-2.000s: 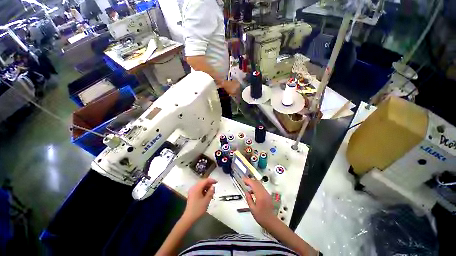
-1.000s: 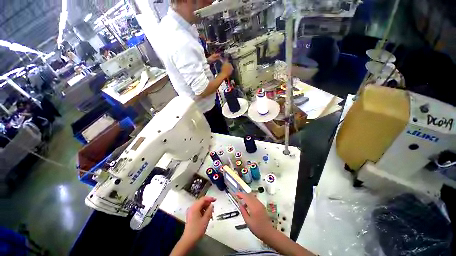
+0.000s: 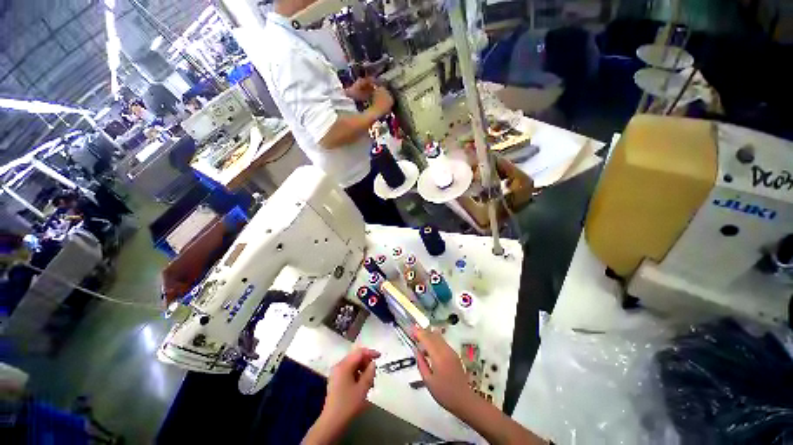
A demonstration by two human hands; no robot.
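Small thread spools in navy, teal [image 3: 440,288], tan and white [image 3: 467,305] stand grouped on the white sewing table [image 3: 500,269]. A slim, pale-edged control panel [image 3: 404,304] slants among them. My right hand [image 3: 443,374] is at the panel's near end, with its fingers against or just over it; its grip is unclear. My left hand [image 3: 349,382] is over the table's front part, left of the dark snips [image 3: 397,365], fingers loosely curled, nothing visible in it. A small box of bobbins [image 3: 346,320] lies beside the machine.
The cream JUKI machine arm [image 3: 269,252] stands left. Large cones on discs [image 3: 445,181] and a pole [image 3: 476,130] are behind. A person in white [image 3: 304,91] stands beyond. Bagged dark fabric [image 3: 726,382] and another machine [image 3: 739,200] are at right. Blue crates [image 3: 196,230] are far left.
The view has tilted and shifted. The other person's hands have come up in front of their body. My hands keep nearly the same places relative to the panel and table.
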